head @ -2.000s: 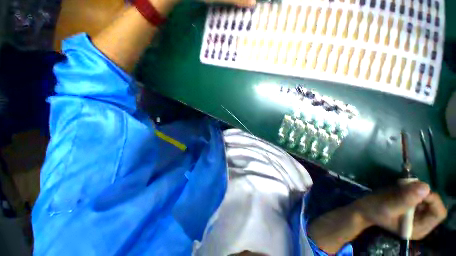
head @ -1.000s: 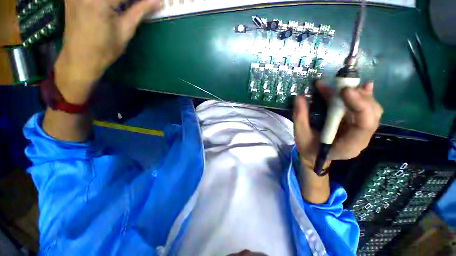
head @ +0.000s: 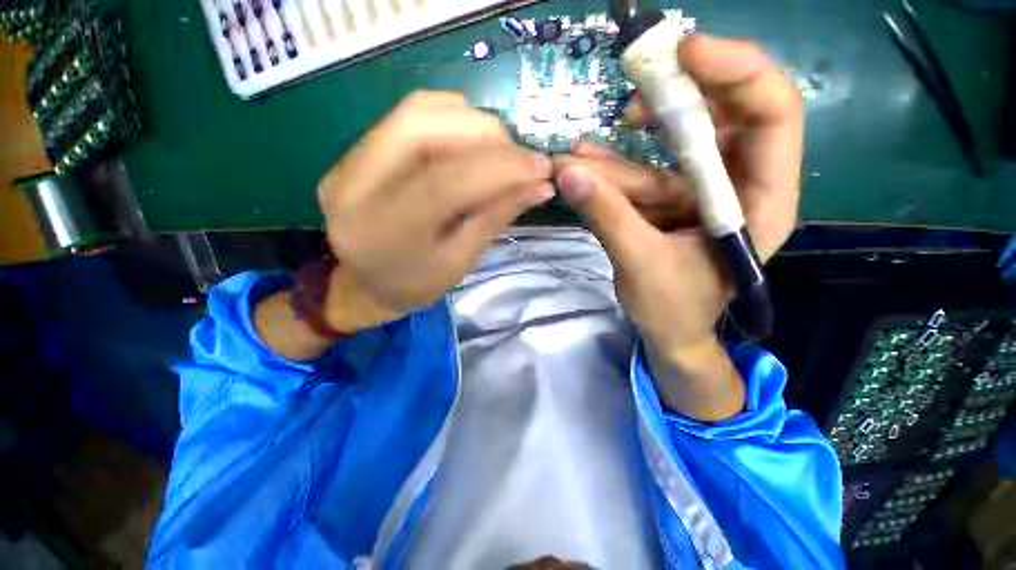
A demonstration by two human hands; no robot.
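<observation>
My right hand (head: 713,167) holds the soldering iron (head: 696,150) by its cream taped handle; its tip points away, past the top edge. My left hand (head: 429,200) is closed at the fingertips, which meet my right thumb and fingertips in front of the PCB panel (head: 557,100). Whether something small is pinched there is hidden. The panel lies on the green mat (head: 301,145), partly covered by my right hand. Several small dark cylinders (head: 585,45) lie along its far edge. A thin strand of solder wire (head: 524,247) shows over my lap.
The white component tray (head: 254,87) lies beyond the panel, cut by the top edge. Dark tweezers (head: 934,84) lie at right. A solder spool (head: 54,212) stands at the left table edge, near waiting PCB panels (head: 78,95). Boards in a black tray (head: 902,384) sit lower right.
My left hand has come from the tray area at upper left to the middle and meets my right fingertips. My right hand, still holding the iron, has shifted up and left.
</observation>
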